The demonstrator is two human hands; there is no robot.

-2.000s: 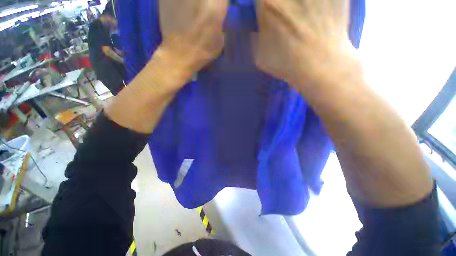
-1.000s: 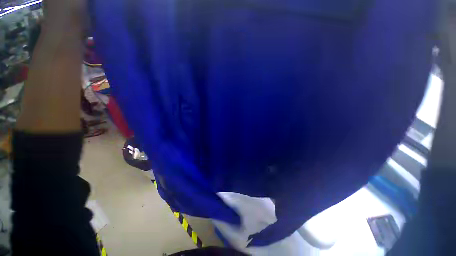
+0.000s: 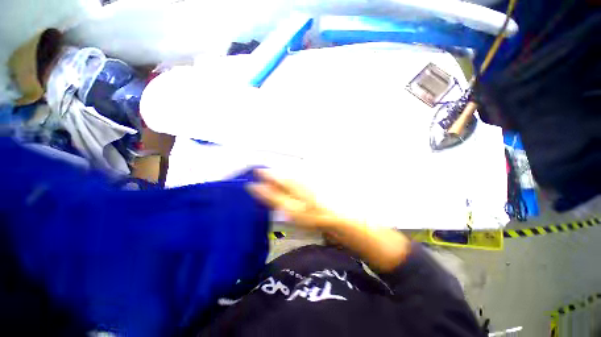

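Observation:
The blue work jacket (image 3: 138,243) fills the lower left of the head view, blurred, in front of and left of the white pressing table (image 3: 369,178). My right hand (image 3: 286,197) is at the jacket's upper right corner, blurred, with its fingertips on the cloth edge. My left hand is not visible. The steam iron (image 3: 455,125) lies on the table at the right, its wooden handle towards the back. The square iron rest (image 3: 430,84) lies just beside it.
The white padded pressing board (image 3: 191,99) stands at the table's left and back. Bagged items and cloth (image 3: 99,99) are piled at the far left. Dark cloth (image 3: 553,85) hangs at the upper right. A yellow frame (image 3: 487,239) is at the table's front edge.
The view has swung round to the table. The jacket, held up in front before, is now at the lower left. My right arm has come down across my front; my left hand has left view.

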